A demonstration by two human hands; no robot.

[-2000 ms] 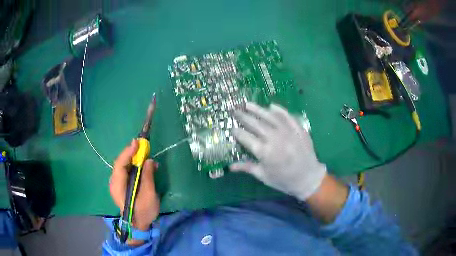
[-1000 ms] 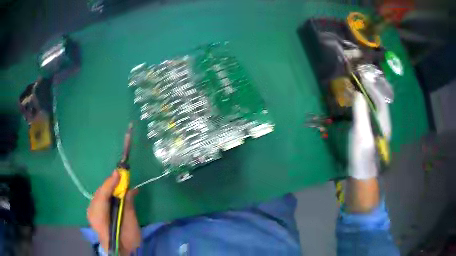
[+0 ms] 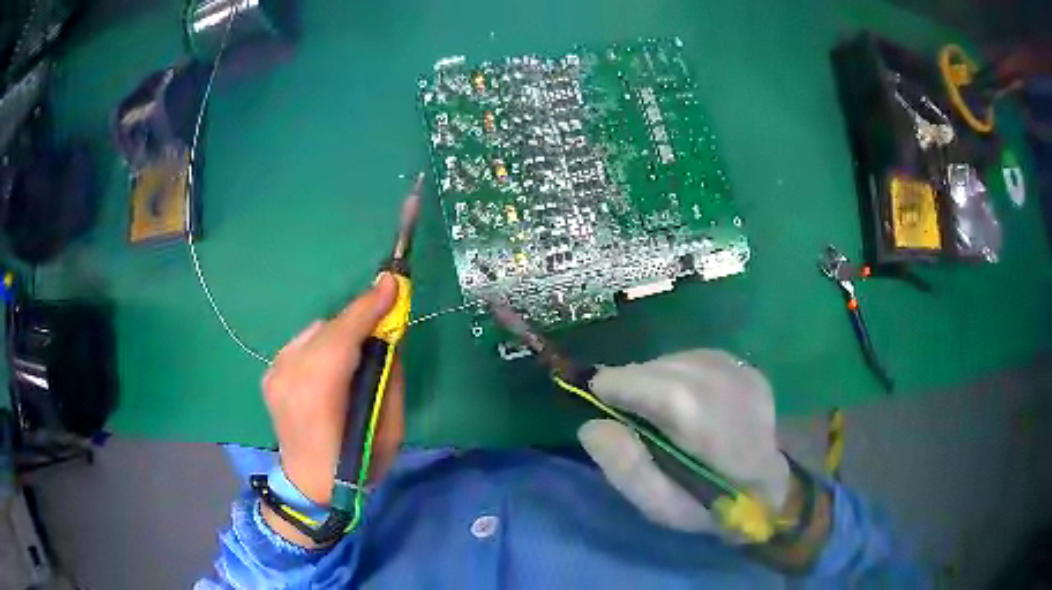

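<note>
The green circuit board (image 3: pixel 600 173) lies solder side up on the mat, white connectors along its near edge. My bare left hand (image 3: pixel 335 386) holds a black and yellow soldering iron (image 3: pixel 396 305), its tip pointing up just left of the board. Thin solder wire (image 3: pixel 436 314) runs from this hand to the board's near left corner. My gloved right hand (image 3: pixel 698 432) holds a second soldering iron (image 3: pixel 531 337), its tip at that same corner beside the wire's end. Whether tip and wire touch cannot be told.
The solder spool (image 3: pixel 225 17) stands at the far left, above an iron stand with a yellow pad (image 3: pixel 158 205). Side cutters (image 3: pixel 851 305) lie right of the board. The right stand (image 3: pixel 883 173) has a yellow ring (image 3: pixel 964 87) and clear plastic (image 3: pixel 975 213) beside it. A person's hand shows at upper right.
My right hand has moved from the right stand back to the board's near edge, now with an iron in it. My left hand and its iron are closer to the board.
</note>
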